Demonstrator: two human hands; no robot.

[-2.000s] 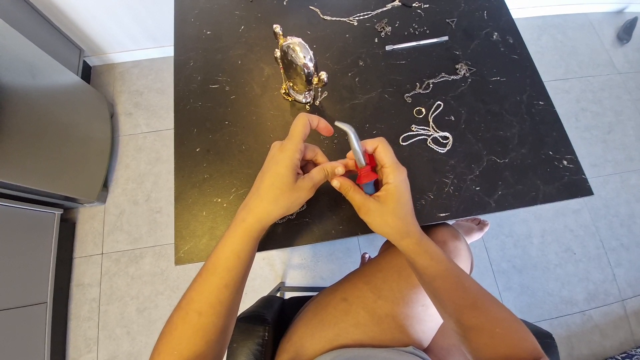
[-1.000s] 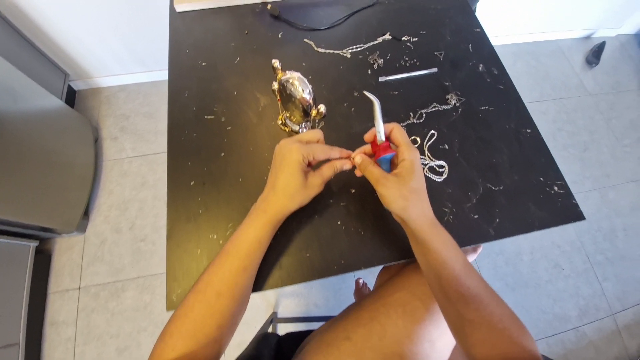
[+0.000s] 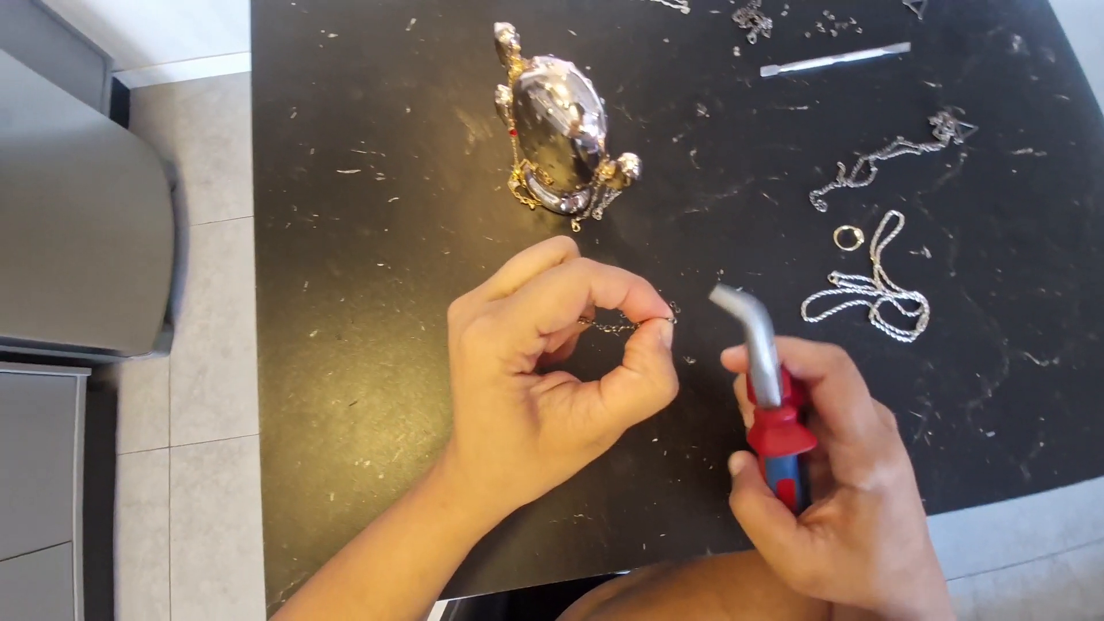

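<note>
My left hand [image 3: 561, 354] pinches the end of a thin chain [image 3: 614, 327] between thumb and index finger, with part of the chain running back inside the curled fingers. To its right, my right hand [image 3: 828, 466] holds bent-nose pliers [image 3: 763, 362] with red and blue handles, their metal tip angled up and left. A gap separates the pliers' tip from the pinched chain. Beyond the left hand stands a shiny metallic ornament [image 3: 561, 121] with thin gold and silver chains draped over it.
On the black table [image 3: 362, 345], a silver rope chain [image 3: 897, 302] lies at right beside a gold ring [image 3: 849, 238]. Farther back are a tangled chain [image 3: 880, 157], a slim metal tool [image 3: 835, 59] and a small chain heap [image 3: 753, 21]. Tiny scraps dot the surface.
My hands were together at the fingertips; now the right hand, with the pliers, has moved away to the right. The left hand keeps its pinch. The view has come closer to the table.
</note>
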